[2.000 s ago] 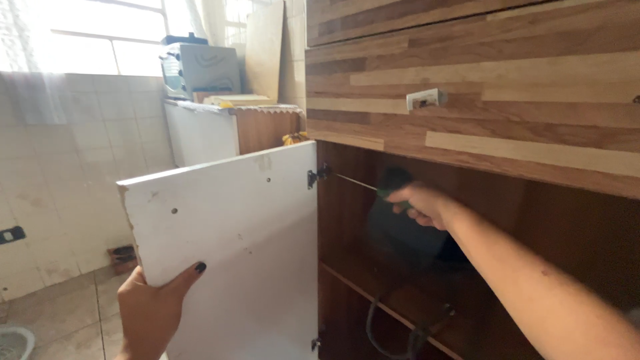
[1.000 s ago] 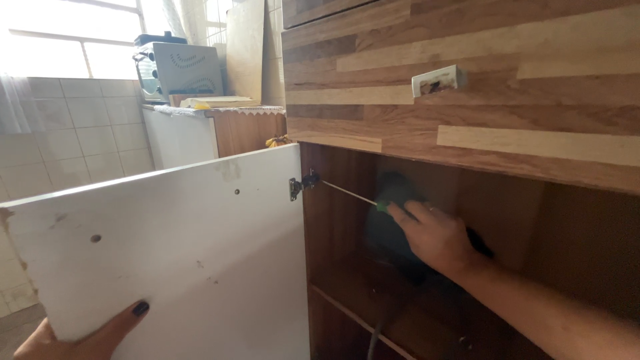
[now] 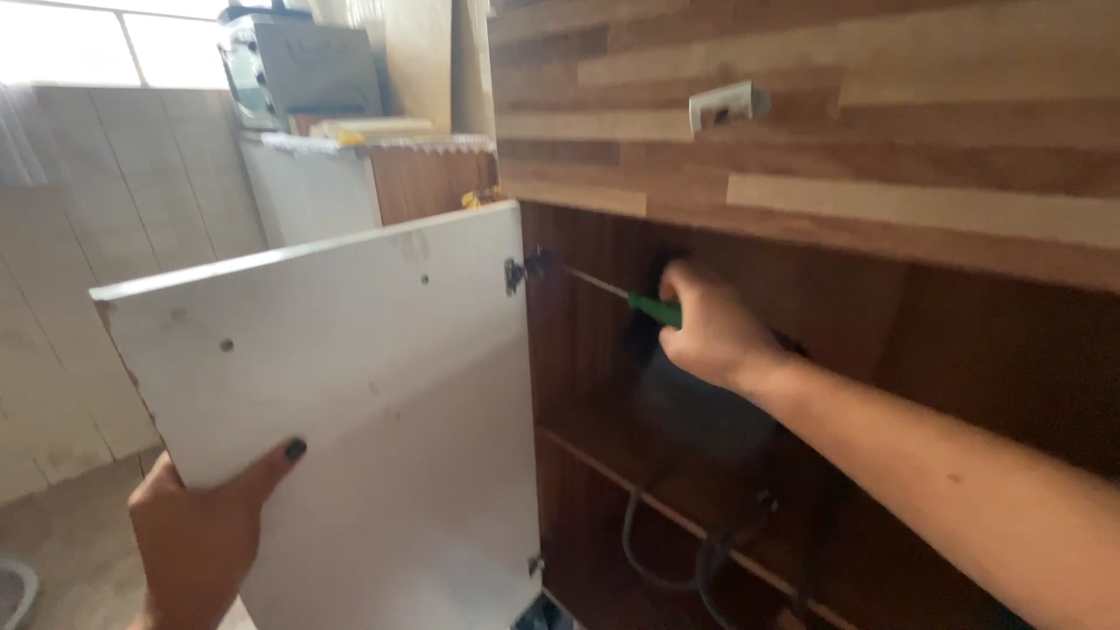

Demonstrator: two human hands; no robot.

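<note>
My left hand (image 3: 206, 525) grips the outer edge of a white cabinet door (image 3: 376, 394), its thumb flat on the inner face. The door stands open, joined to the wooden cabinet by an upper hinge (image 3: 527, 268) and a lower hinge (image 3: 535, 565). Inside the cabinet, my right hand (image 3: 713, 324) holds a screwdriver (image 3: 654, 310) by its green handle. The thin shaft points left to the upper hinge; whether the tip touches a screw is too blurred to tell. Small holes show in the door's face.
Above the opening is a wood-patterned drawer front (image 3: 805, 157) with a pale handle piece (image 3: 724, 107). A shelf edge (image 3: 674, 516) and a looped dark hose (image 3: 630, 542) lie lower in the cabinet. A toaster oven (image 3: 311, 74) stands on a counter behind the door.
The view has shifted. My right hand still holds the screwdriver toward the upper hinge, with more of its green handle showing than before. My left hand stays on the door.
</note>
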